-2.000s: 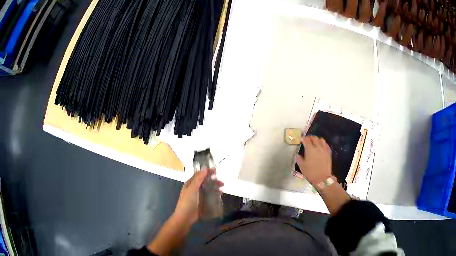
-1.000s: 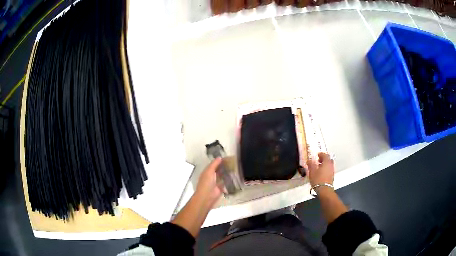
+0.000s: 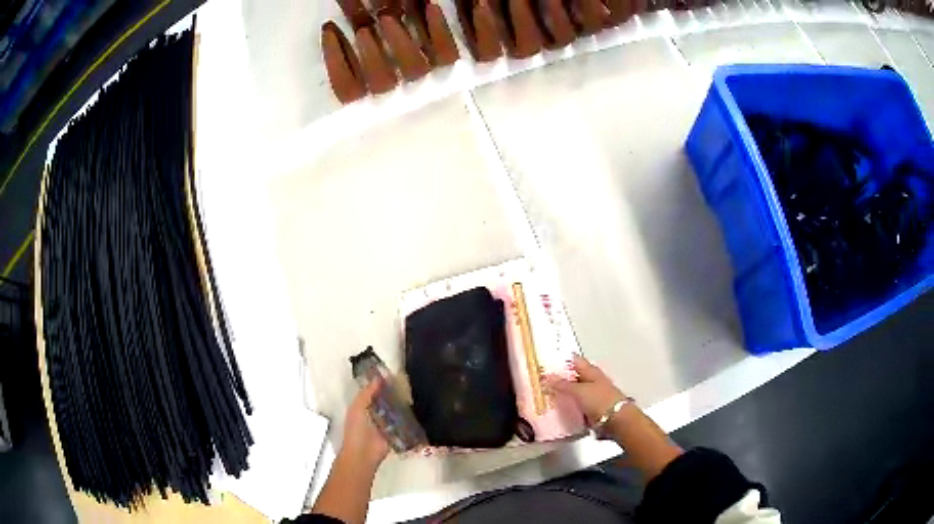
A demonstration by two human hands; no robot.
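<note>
My left hand (image 3: 366, 425) holds a clear narrow container (image 3: 388, 406) with a dark end, tilted, beside the left edge of the pouch. A black zip pouch (image 3: 461, 368) lies flat on a pink-and-white notebook or sheet (image 3: 558, 338), with a thin tan stick (image 3: 527, 343) along the pouch's right side. My right hand (image 3: 592, 396) is at the notebook's lower right edge, fingers on or over it; the fingertips seem to grip that edge.
Long black strips (image 3: 128, 276) lie on a tan board at the left, with white sheets (image 3: 282, 461) beside them. Brown curved handles (image 3: 399, 46) stand along the far side. A blue crate (image 3: 753, 246) with black curved parts is at the right. Grey floor shows at lower right.
The view has shifted right. The notebook, pouch and stick now sit tilted and nearer the table's front edge. The small yellowish piece seen first no longer shows. My left hand still holds the clear container.
</note>
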